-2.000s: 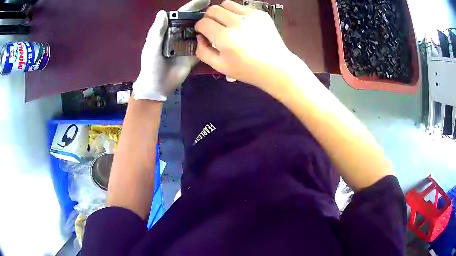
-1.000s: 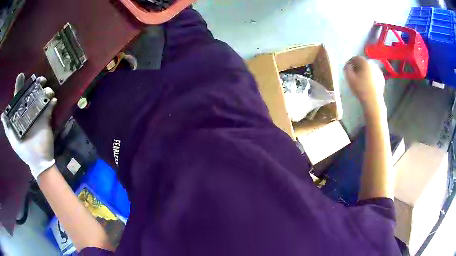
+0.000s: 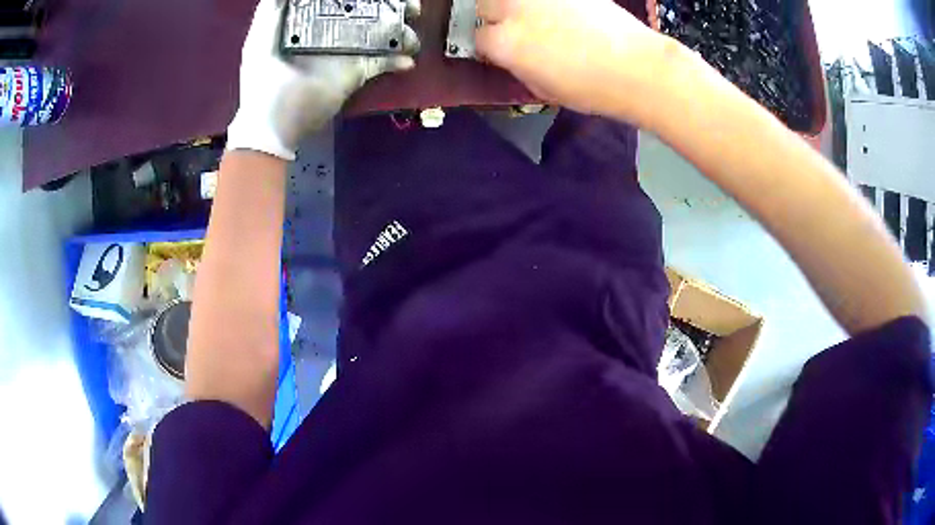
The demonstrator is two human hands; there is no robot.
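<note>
My left hand (image 3: 297,97), in a white glove, holds a grey steel fixture half (image 3: 343,26) flat at the top edge, its fingers around the block. Small holes show in its face. My bare right hand (image 3: 533,41) is at a second fixture half (image 3: 462,31), a silvery plate on the board whose left edge shows beside the fingers. The fingertips are cut off by the picture's top edge or hidden, so whether they grip the plate cannot be told.
A dark red-brown board (image 3: 154,82) lies under both halves. A reddish tray (image 3: 817,97) of black parts is at the upper right, a spray can (image 3: 36,95) at the upper left. A blue bin (image 3: 90,354) and a cardboard box (image 3: 740,354) are below.
The view has swung back from the floor and box to the board. My right hand has moved from out over the floor to the plate. My left hand still holds its fixture half.
</note>
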